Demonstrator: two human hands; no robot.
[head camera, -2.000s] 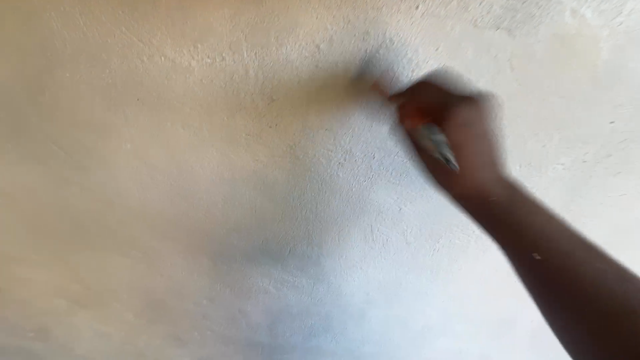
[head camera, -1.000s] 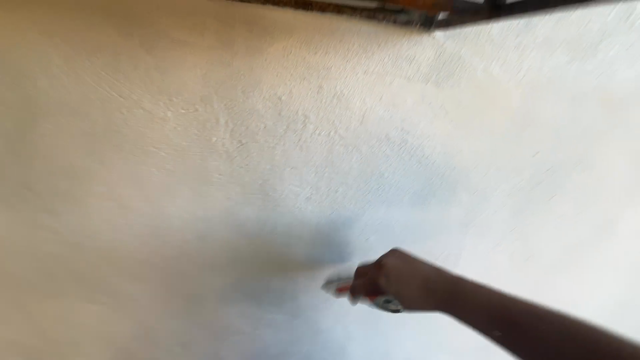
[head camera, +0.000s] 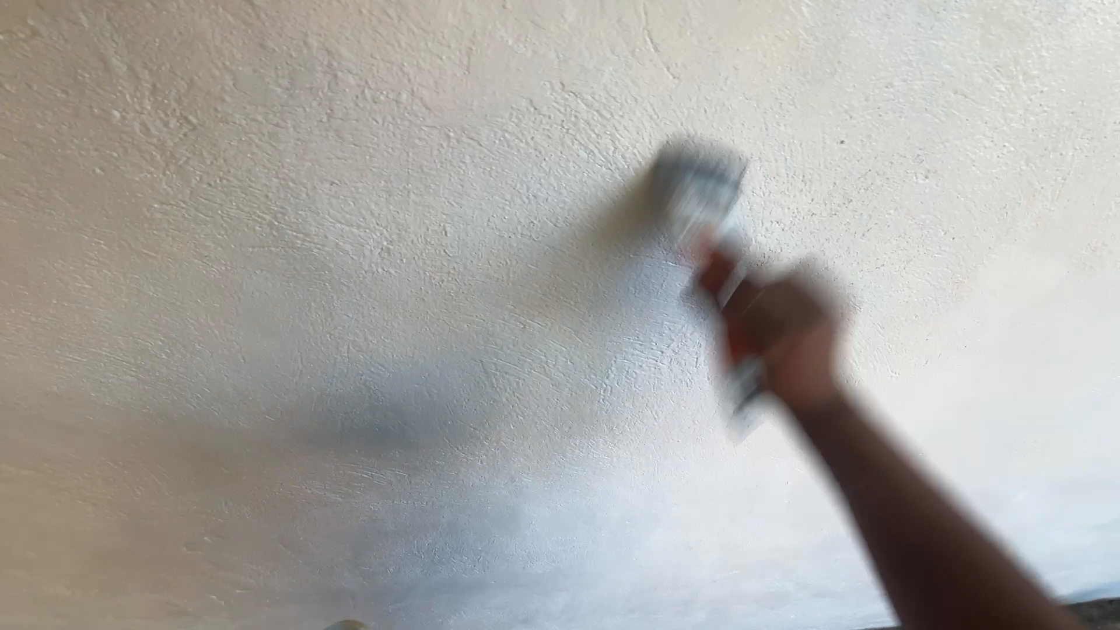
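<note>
My right hand (head camera: 783, 328) is closed around the reddish handle of a wide paintbrush (head camera: 700, 188), right of the middle of the view. The brush tilts up and to the left, its pale, motion-blurred head at or just off a rough, whitish plastered wall (head camera: 394, 262). Whether the bristles touch the wall cannot be told. The handle's end sticks out below my fist. A soft shadow falls on the wall to the left of the brush. My left hand is out of view.
The textured wall fills nearly the whole view. A dark edge (head camera: 1098, 610) shows at the bottom right corner, and a small yellowish thing (head camera: 346, 625), too cut off to name, pokes in at the bottom edge.
The view has shifted; the dark beam-like edge at the top one second ago is out of sight. My right hand, low in that frame, is now higher in view, still holding the brush.
</note>
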